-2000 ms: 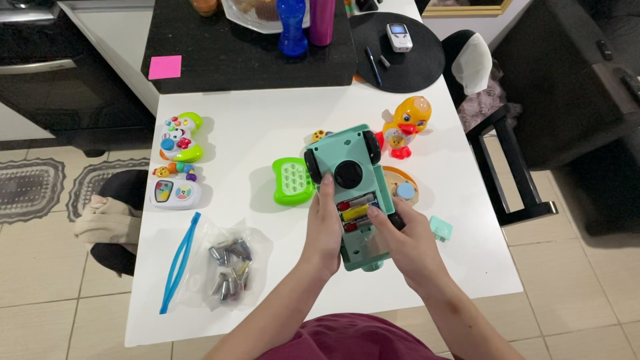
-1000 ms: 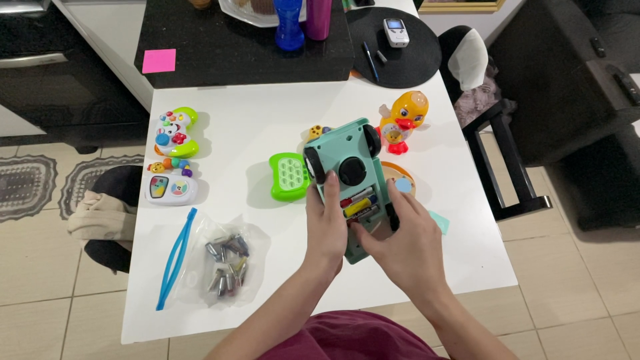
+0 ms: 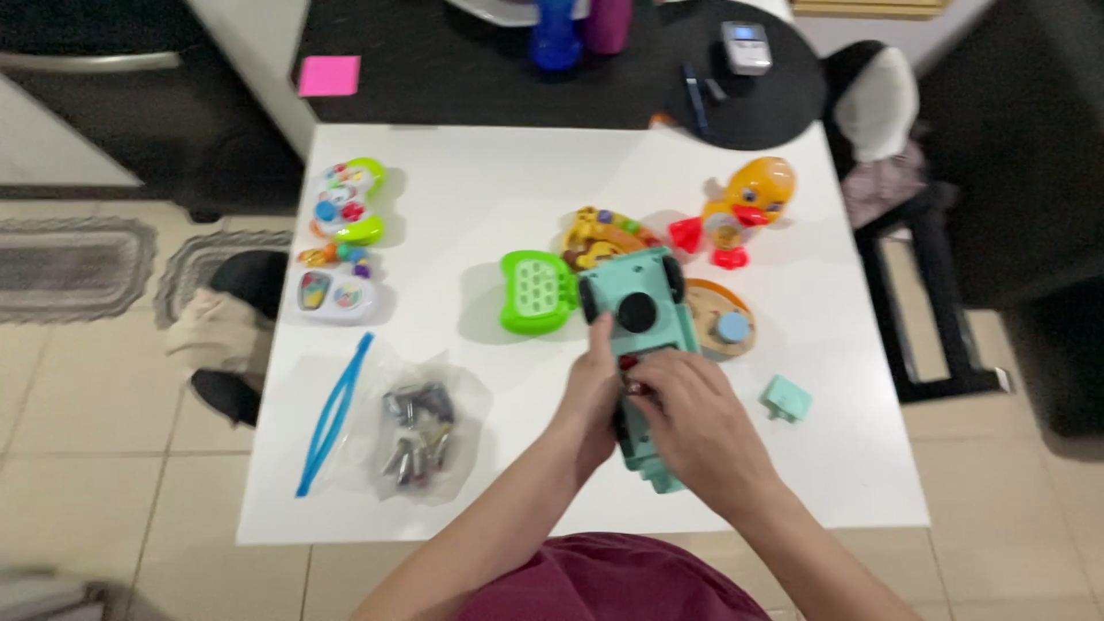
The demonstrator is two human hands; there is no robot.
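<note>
A teal toy vehicle (image 3: 636, 280) is upside down over the white table, its black wheels and underside facing up. My left hand (image 3: 591, 397) grips its left side, thumb beside the round black part. My right hand (image 3: 690, 405) is over the battery compartment, fingertips on a battery (image 3: 636, 387); the fingers hide most of the compartment. A teal battery cover (image 3: 786, 398) lies on the table to the right of my right hand. To the left is a clear plastic bag of batteries (image 3: 420, 431) with a blue zip strip (image 3: 335, 414).
A green pop-button toy (image 3: 536, 291), a giraffe toy (image 3: 604, 235) and a round wooden-coloured toy (image 3: 723, 319) surround the vehicle. An orange duck toy (image 3: 750, 198) stands at the back right. A game-controller toy (image 3: 352, 200) and a white toy (image 3: 336, 296) lie at the left.
My right hand has moved up over the battery compartment, covering the yellow battery visible earlier. The teal cover shows more fully now. My left hand still holds the vehicle.
</note>
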